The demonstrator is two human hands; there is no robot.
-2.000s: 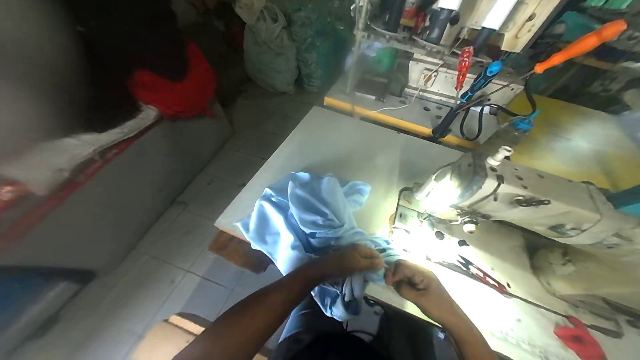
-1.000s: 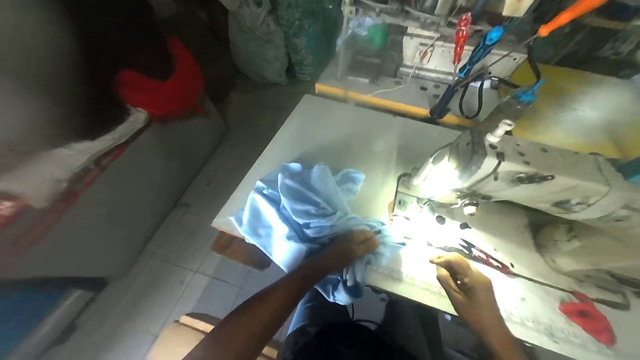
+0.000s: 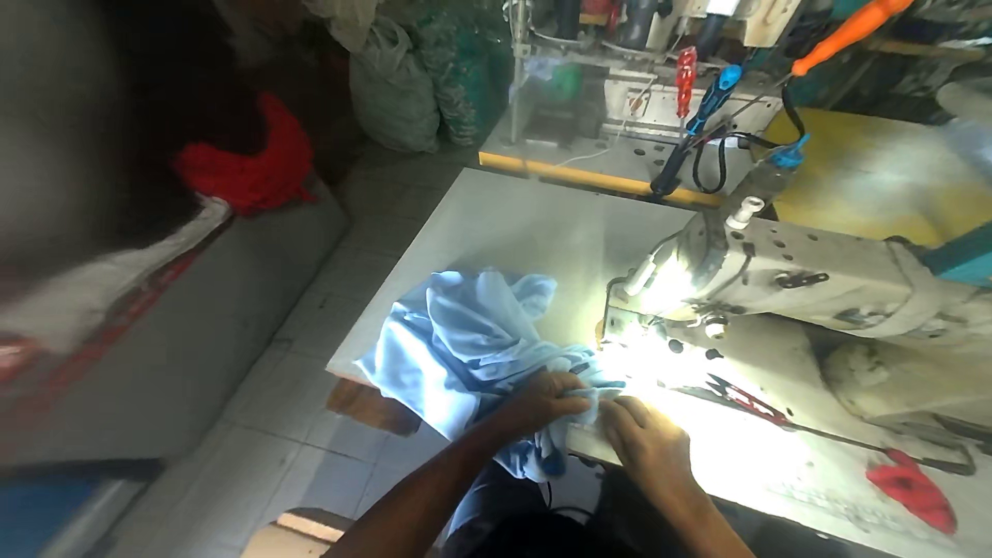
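Observation:
A bunched light blue cloth (image 3: 480, 333) lies on the left part of the white sewing table, partly draped over its front edge. My left hand (image 3: 546, 403) grips the cloth at its right end. Close beside it, my right hand (image 3: 643, 434) has its fingers on the edge of the same cloth, just in front of the lit needle area. The head of an industrial sewing machine (image 3: 821, 271) stands to the right, its lamp glaring over the needle. Thread snips with red handles (image 3: 748, 399) rest on the machine bed, right of my right hand.
A red cloth scrap (image 3: 914, 488) lies at the table's right. Behind the table (image 3: 496, 209) stands another machine with a yellow-edged top. Screwdrivers, among them an orange-handled one (image 3: 852, 35), stick up behind the machine head. Filled sacks (image 3: 395, 93) stand on the floor at the back.
My right hand was at the cloth, then apart from it to the right a second ago, and is now back at the cloth's edge beside my left hand. My left hand has stayed on the cloth.

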